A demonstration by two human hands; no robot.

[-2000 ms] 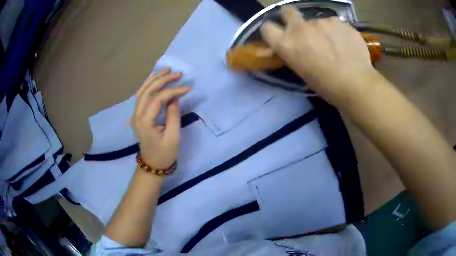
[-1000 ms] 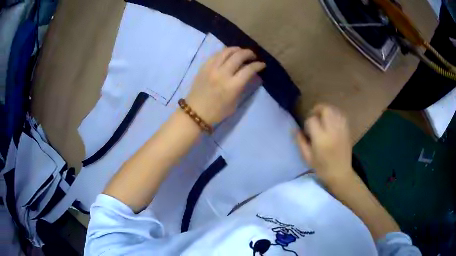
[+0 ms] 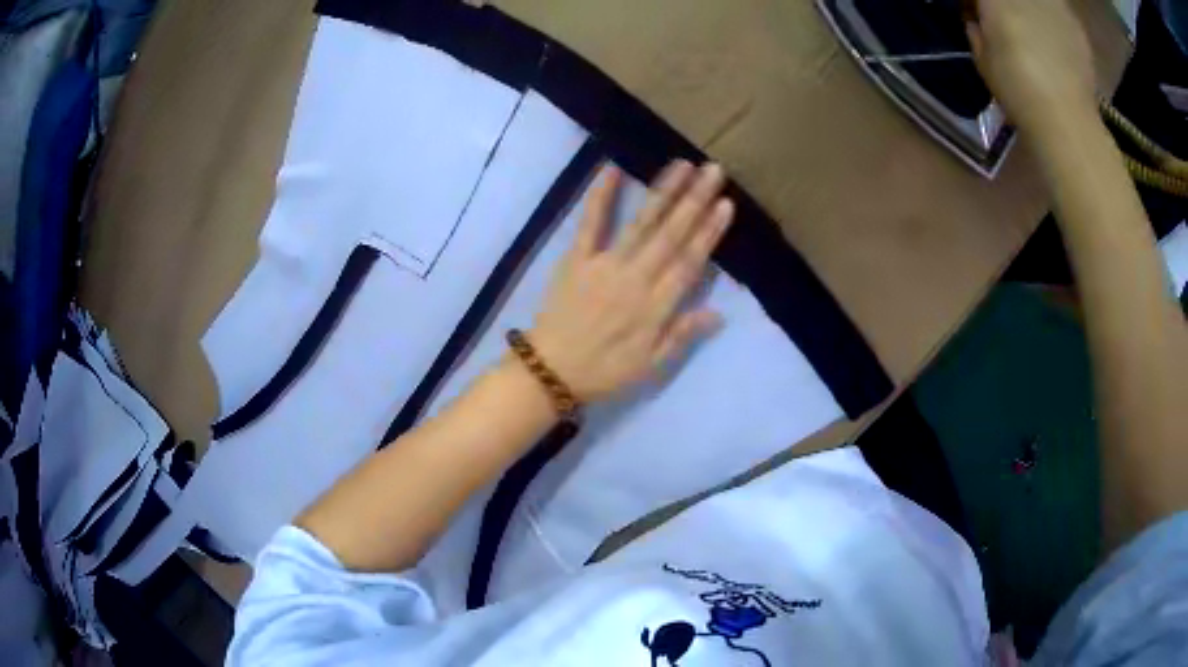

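Observation:
The white-backed garment body (image 3: 391,143) lies spread on the brown pressing table, with black seam bands and a wide black hem band (image 3: 795,293) along its upper right edge. My left hand (image 3: 632,280) lies flat on the white cloth, fingers spread, fingertips at the hem band. The steam iron (image 3: 919,65) stands on the table at the top right, cut off by the picture's edge. My right hand (image 3: 1036,46) is at the iron's handle at the top edge; the handle is mostly hidden by it.
White-and-black garment pieces (image 3: 98,443) are heaped at the left. Dark blue cloth (image 3: 52,209) hangs at the upper left. The brown table cloth (image 3: 196,196) ends at the right above a green floor (image 3: 1010,378). A ribbed hose (image 3: 1146,163) runs behind the right arm.
The garment has turned and its hem band now lies flat and extended at the right. My right hand has left the garment's edge and moved up to the iron. My left hand has opened out flat.

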